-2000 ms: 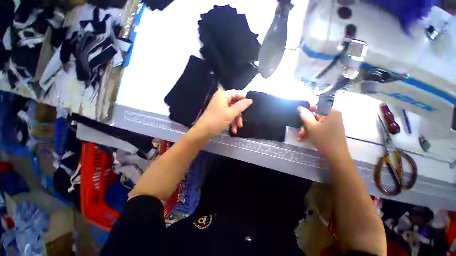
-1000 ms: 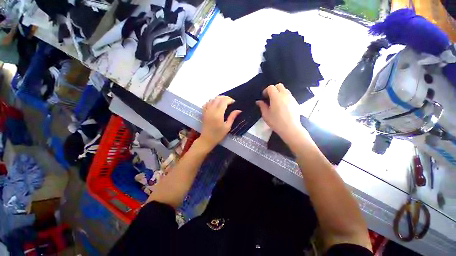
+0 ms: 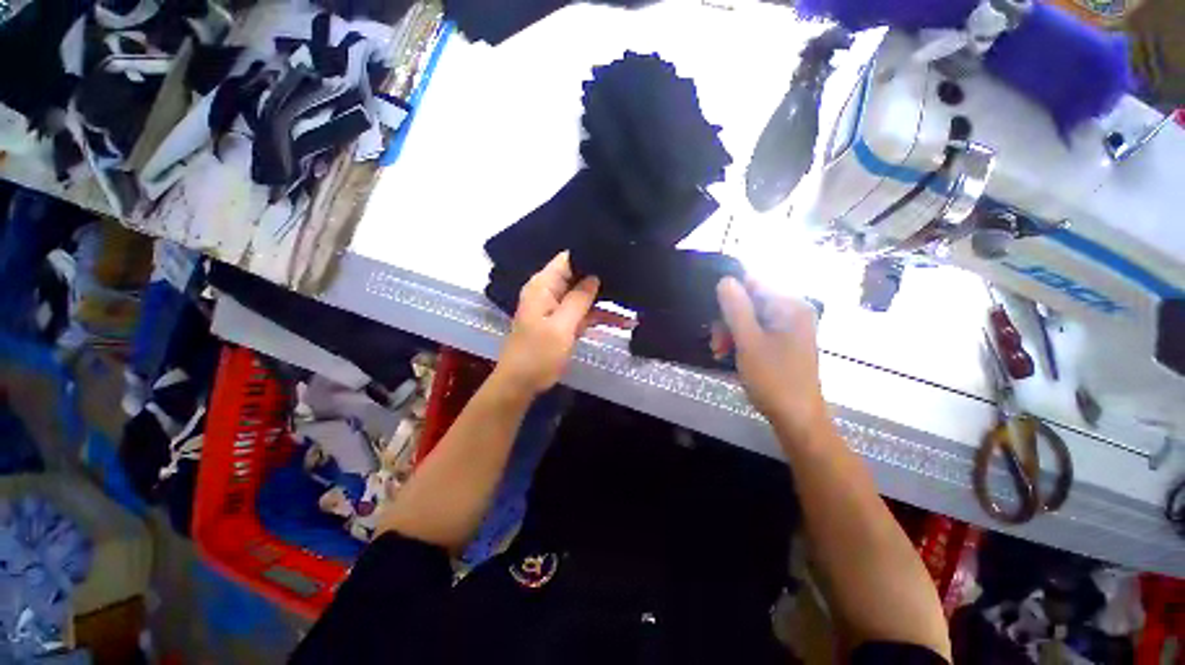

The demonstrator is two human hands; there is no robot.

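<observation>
A black fabric piece (image 3: 663, 279) is stretched between my two hands near the table's front edge. My left hand (image 3: 556, 316) pinches its left end. My right hand (image 3: 764, 327) grips its right end, partly in lamp glare. Another black piece lies under or behind it, and their outlines merge. A fanned black pile with a jagged edge (image 3: 647, 137) lies just beyond, touching more black pieces (image 3: 539, 234) at its lower left. The white sewing machine head (image 3: 910, 143) stands to the right.
Scissors (image 3: 1023, 465) and a red-handled tool (image 3: 1010, 340) lie at the right. A dark oval paddle (image 3: 784, 150) lies beside the machine. Offcuts (image 3: 312, 111) are heaped at the left. A red basket (image 3: 221, 481) sits below the table. A purple fluffy thing (image 3: 1066, 65) tops the machine.
The view has swung back right. My hands were on the left black pieces one second ago. Now they hold a piece between them, farther right, over the piece lying there.
</observation>
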